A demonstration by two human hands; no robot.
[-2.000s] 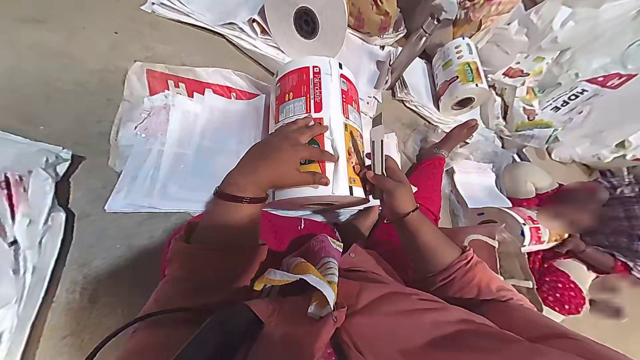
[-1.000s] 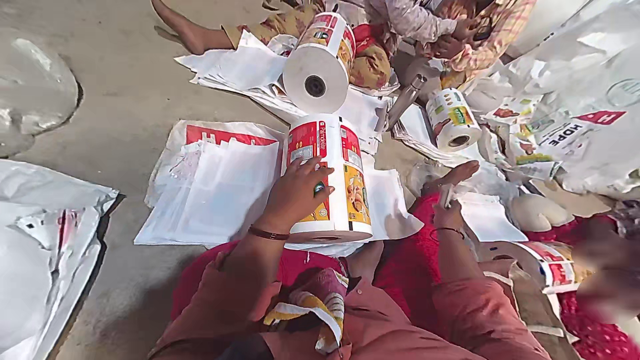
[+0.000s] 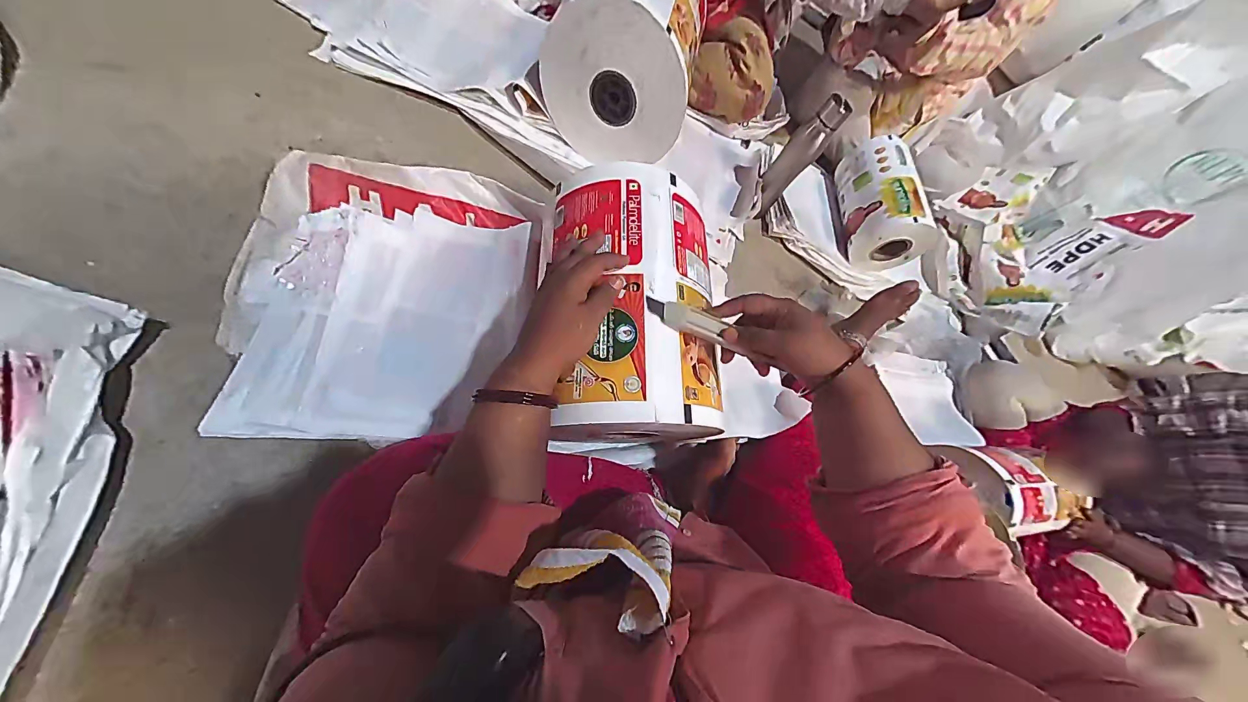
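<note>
A large roll of printed packaging film (image 3: 663, 370) in red, white and yellow lies in front of me, one end toward my lap. My left hand (image 3: 570, 302) rests on its left part with the fingers spread, gripping nothing. A snap-off utility knife (image 3: 692, 320) with a pale handle is held in my right hand (image 3: 785, 336). Its blade points left, over the white band between the printed strips; whether it touches the film I cannot tell.
White sheets (image 3: 390, 331) lie left of the roll. Beyond it stands another film roll (image 3: 614, 88), with a metal cylinder (image 3: 804, 146) and a smaller roll (image 3: 885, 200) to its right. A person (image 3: 1121, 468) sits at the right beside a printed roll; another is at the top. White plastic sacks (image 3: 1150, 234) lie right.
One second ago my right hand was away from the roll, near my right foot; it has moved left to the roll with the knife. The left hand has stayed on the roll.
</note>
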